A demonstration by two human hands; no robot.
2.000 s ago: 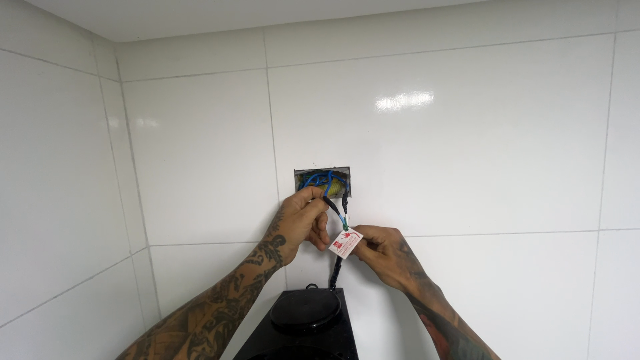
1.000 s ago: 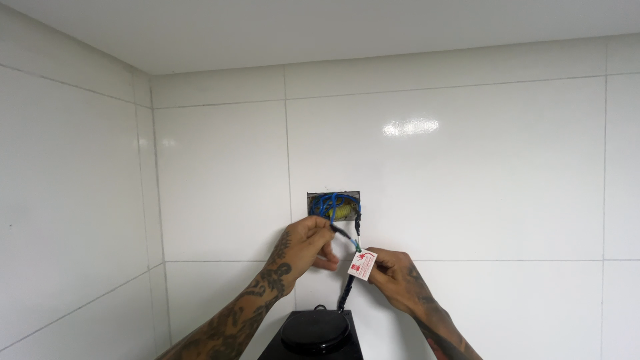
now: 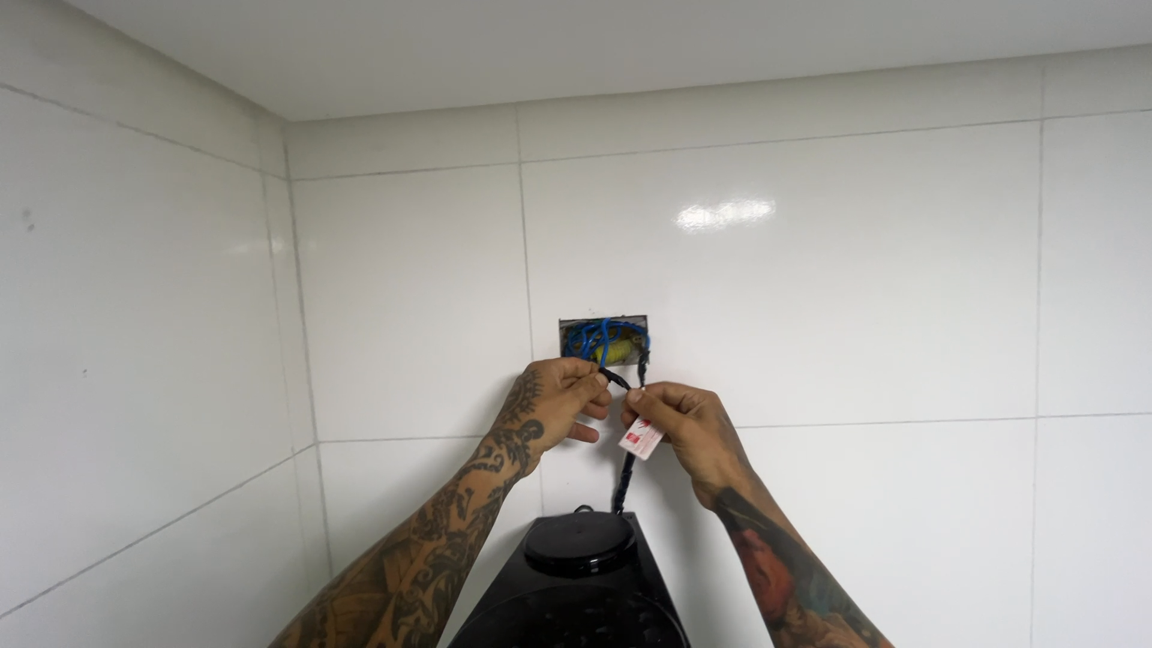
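An electrical box opening [image 3: 604, 340] in the tiled wall holds blue wires [image 3: 587, 339] and a yellow corrugated conduit [image 3: 616, 351]. Just below it, my left hand [image 3: 560, 400] pinches one end of a short black-covered wire joint [image 3: 617, 379] between thumb and finger. My right hand [image 3: 688, 423] closes thumb and fingertips at the joint's other end, beside a white and red tag [image 3: 642, 438] that bears writing. A black sheathed cable [image 3: 624, 481] runs down behind the tag to a black appliance. Exactly what lies under the right fingertips is hidden.
The black appliance housing [image 3: 580, 571] with a round collar [image 3: 580, 538] on top stands against the wall below the hands. White wall tiles [image 3: 810, 297] surround the box. A side wall [image 3: 135, 360] meets them at the left, and the ceiling [image 3: 630, 40] is above.
My right hand has moved up from the tag's side to the wire joint, covering the green-blue wire seen there before. My left hand stays on the joint's other end. The view has shifted.
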